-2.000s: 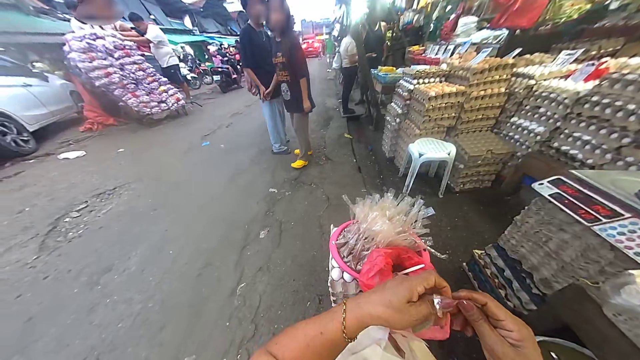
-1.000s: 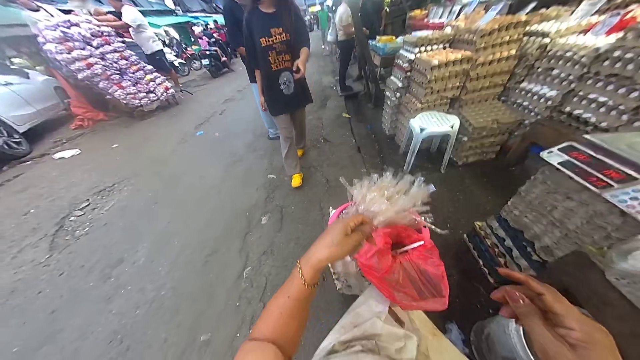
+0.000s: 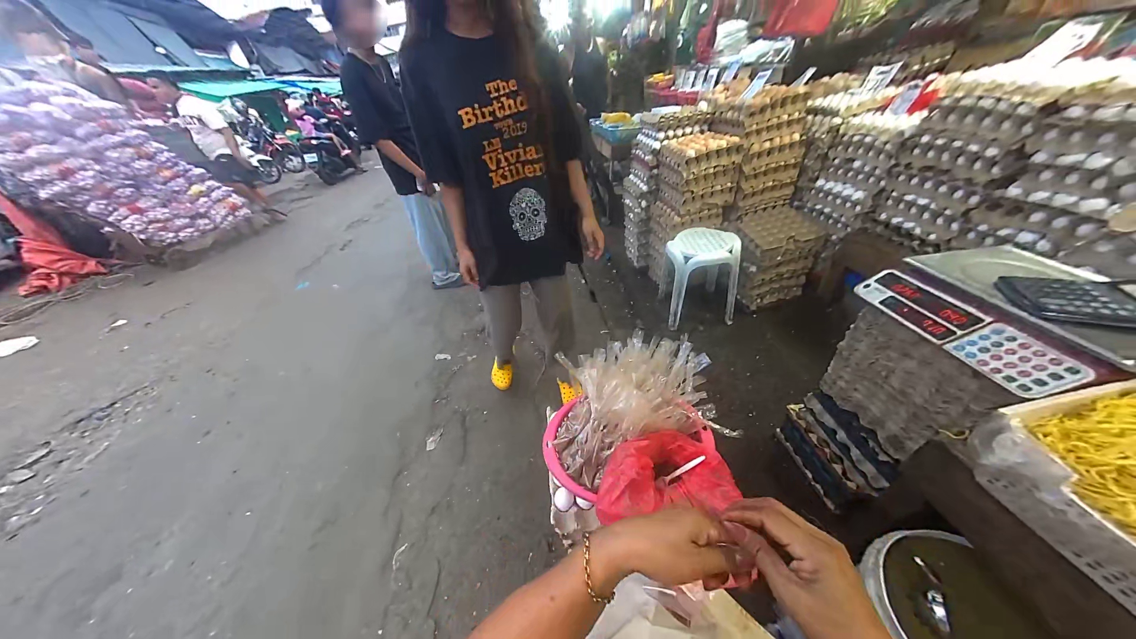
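Observation:
My left hand (image 3: 670,546), with a gold chain bracelet at the wrist, and my right hand (image 3: 790,559) meet over a red plastic bag (image 3: 652,484). Their fingertips pinch a small clear plastic bag (image 3: 735,543) between them; its contents are hard to make out. A white stick or handle (image 3: 685,469) pokes from the opening of the red bag. Just beyond, a pink basin (image 3: 561,461) holds a bunch of narrow clear plastic packets (image 3: 626,390). Pale cloth or paper lies under my hands.
A metal pot (image 3: 874,568) with a ladle stands at lower right, beside yellow noodles (image 3: 1092,453) and a digital scale (image 3: 967,328). Ahead are a white plastic stool (image 3: 703,253), stacked egg trays (image 3: 697,173) and a person in a black T-shirt (image 3: 497,160), with another person behind.
My hands have come together; a second ago they were apart, the left at the packets and the right over the pot. The person in the printed T-shirt has come nearer.

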